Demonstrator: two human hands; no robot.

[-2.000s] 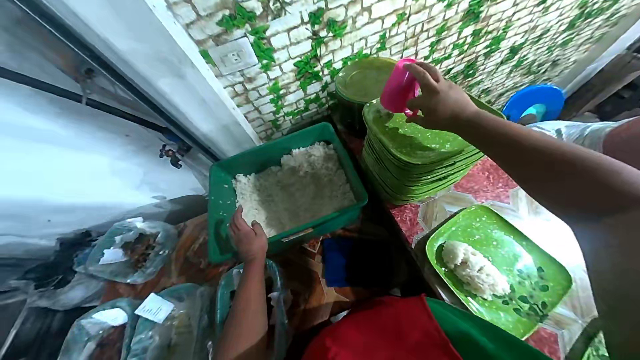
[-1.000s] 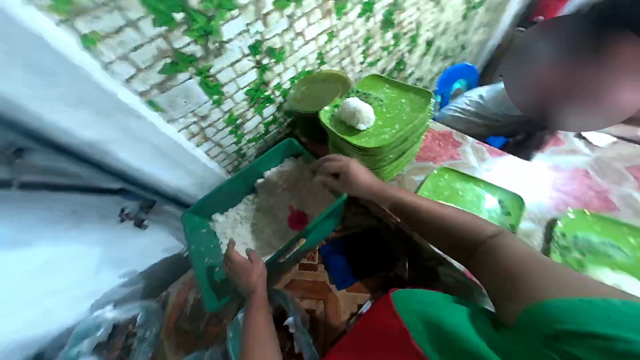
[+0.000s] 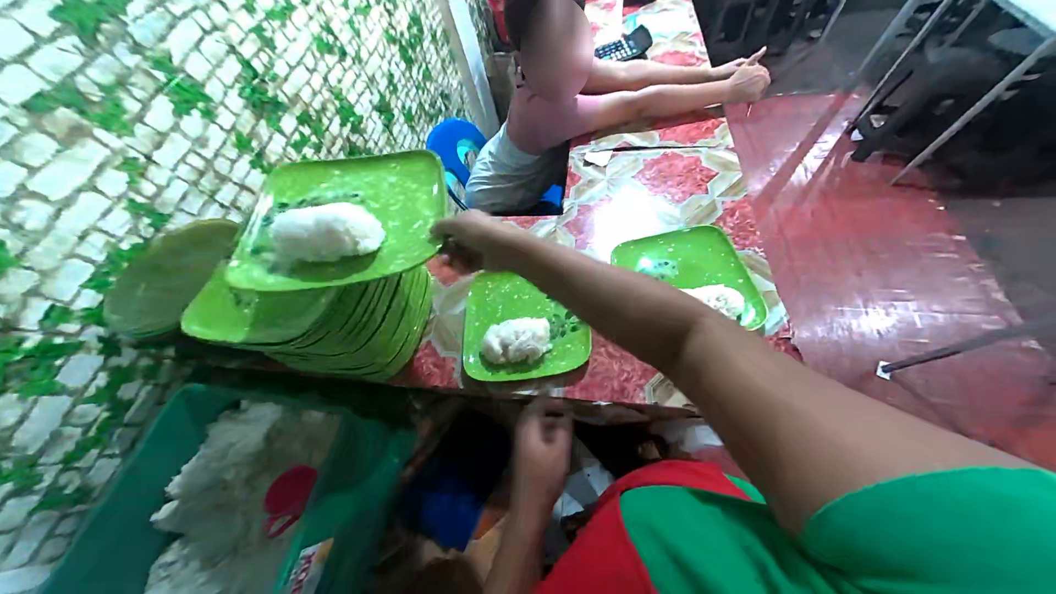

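My right hand [image 3: 469, 241] grips the right edge of a green square plate [image 3: 404, 194] that bears a mound of white rice [image 3: 327, 232]; the plate is tilted above a tall stack of green plates [image 3: 388, 330]. My left hand [image 3: 544, 437], blurred, is below the table's near edge, with nothing visible in it. Two more green plates with rice, one near [image 3: 495, 297] and one farther right [image 3: 693, 247], lie on the red-patterned table. At the lower left, a pink cup [image 3: 289, 495] rests in the rice in a green plastic tub [image 3: 124, 503].
Round green plates [image 3: 169, 280] stand beside the stack, against the brick-patterned wall [image 3: 74, 198]. A person [image 3: 544, 115] sits at the table's far side with forearms on it, near a calculator [image 3: 624, 45]. Metal table legs [image 3: 949, 124] stand at the upper right.
My right hand has gone from the tub to the top plate of the stack and grips it. My left hand has left the tub. The view has swung right.
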